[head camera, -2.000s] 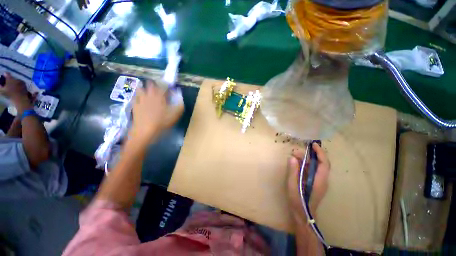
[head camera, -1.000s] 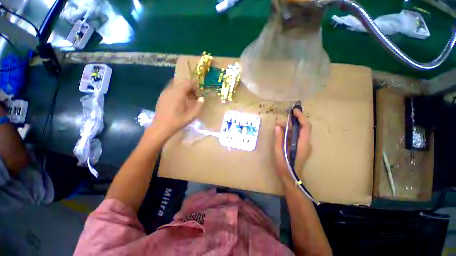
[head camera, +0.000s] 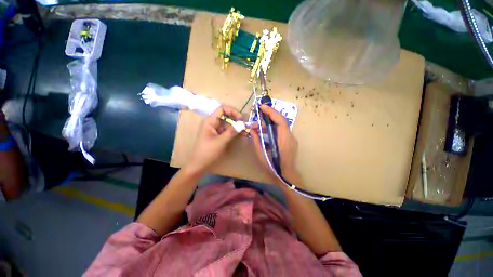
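Observation:
My right hand (head camera: 284, 142) holds the black soldering iron (head camera: 270, 130) like a pen, its metal tip pointing up toward the component bundle. My left hand (head camera: 213, 142) pinches a thin yellow-ended component (head camera: 228, 120); a white patch shows at a fingertip. The white square housing (head camera: 286, 111) lies on the cardboard, partly hidden by my right hand and the iron. Its bagged cable (head camera: 181, 99) stretches left off the cardboard. The bundle of green components (head camera: 244, 47) with yellow and whitish ends lies above. Whether the iron's tip touches anything is unclear.
A cardboard mat (head camera: 346, 157) with dark specks lies under the work. The translucent hood (head camera: 346, 40) hangs above right, a metal hose (head camera: 475, 32) beyond. Another housing (head camera: 85, 40) with a bagged cable is at left. A brown tray (head camera: 440, 178) is at right. Another person's arm (head camera: 12, 162) shows far left.
My left hand reached from the left to the bundle, then came down to the housing holding a component. The housing came onto the cardboard. My right hand moved left with the iron over it.

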